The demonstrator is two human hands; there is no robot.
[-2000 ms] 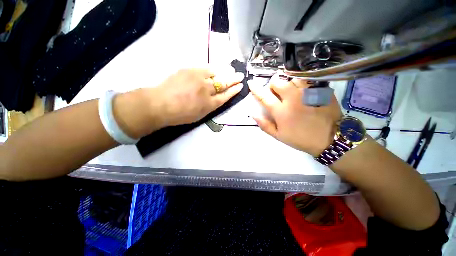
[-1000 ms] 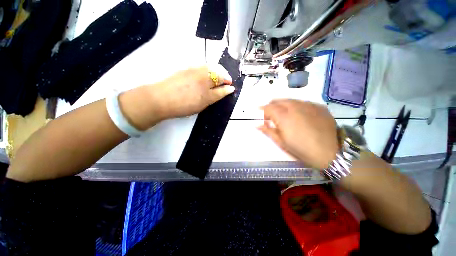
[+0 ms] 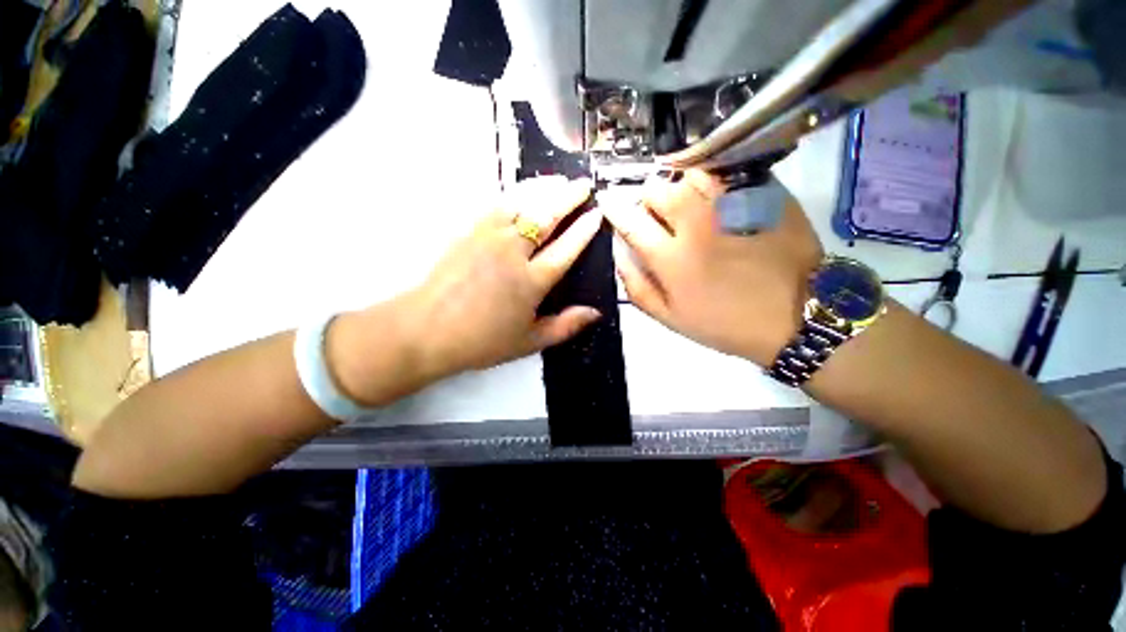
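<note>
A black speckled fabric piece point(image 3: 589, 383) runs from the presser foot point(image 3: 621, 167) down to the table's front edge. My left hand point(image 3: 488, 290) lies on its left side, fingertips pressing it just in front of the foot, thumb lower on the strip. My right hand point(image 3: 716, 266) rests at its right side, fingertips at the fabric edge close to the foot. The needle point cannot be made out. Another black piece point(image 3: 473, 40) lies behind, left of the machine head.
A stack of black speckled pieces point(image 3: 235, 148) lies at left, beside a dark fabric bundle point(image 3: 77, 161) on a tan board point(image 3: 93, 370). At right are a phone point(image 3: 905, 170) and thread snips point(image 3: 1046, 305). A blue basket point(image 3: 393, 525) and red bag point(image 3: 825, 543) are below the table.
The fabric piece has swung from slanting down-left to nearly straight towards me. My right hand was off the fabric one second ago and is back beside the foot.
</note>
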